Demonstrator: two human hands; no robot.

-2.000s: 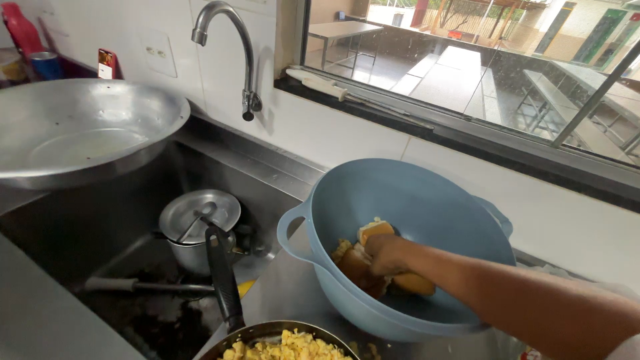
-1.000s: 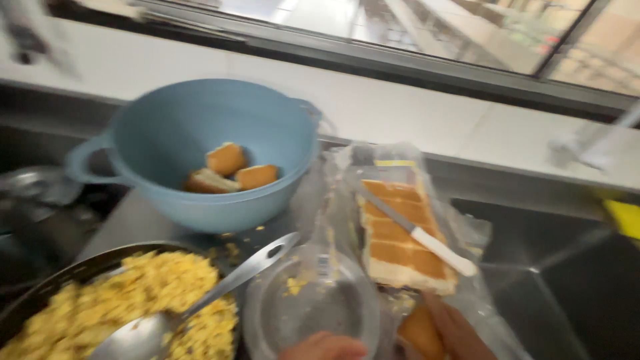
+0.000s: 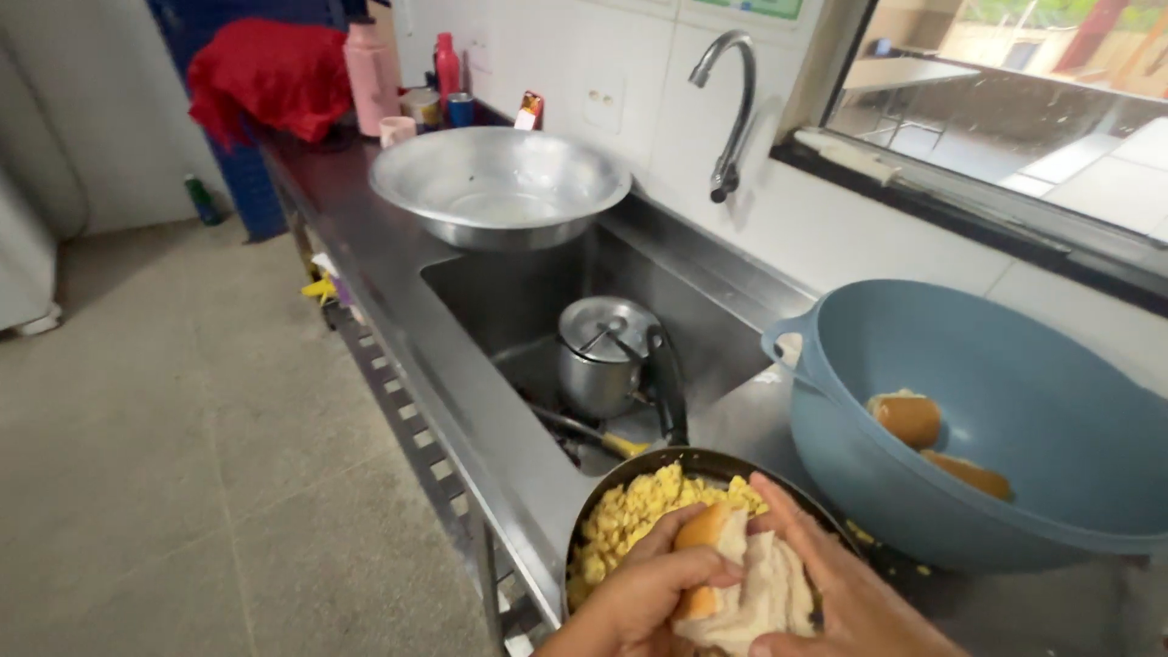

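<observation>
Over a frying pan of scrambled eggs (image 3: 639,506), my left hand (image 3: 648,579) grips a split bread roll (image 3: 753,584) by its browned crust. My right hand (image 3: 826,566) is against the roll's other side, fingers extended and thumb at its lower edge. The roll lies opened with its pale crumb showing. A large blue plastic bowl (image 3: 876,493) stands on the steel counter to the right, with bread rolls (image 3: 908,418) inside. The pan's black handle (image 3: 671,388) points toward the sink.
A lidded metal pot (image 3: 598,374) with spoons on its lid sits in the sink (image 3: 511,342). A wide aluminium basin (image 3: 502,228) rests across the sink's far end. The faucet (image 3: 739,119) rises from the wall. Farther back stand a pink bottle (image 3: 370,82) and a red cloth (image 3: 274,73).
Both hands now hold an opened roll over the pan; one second ago they were near the bread bag and a clear bowl. The view has swung left.
</observation>
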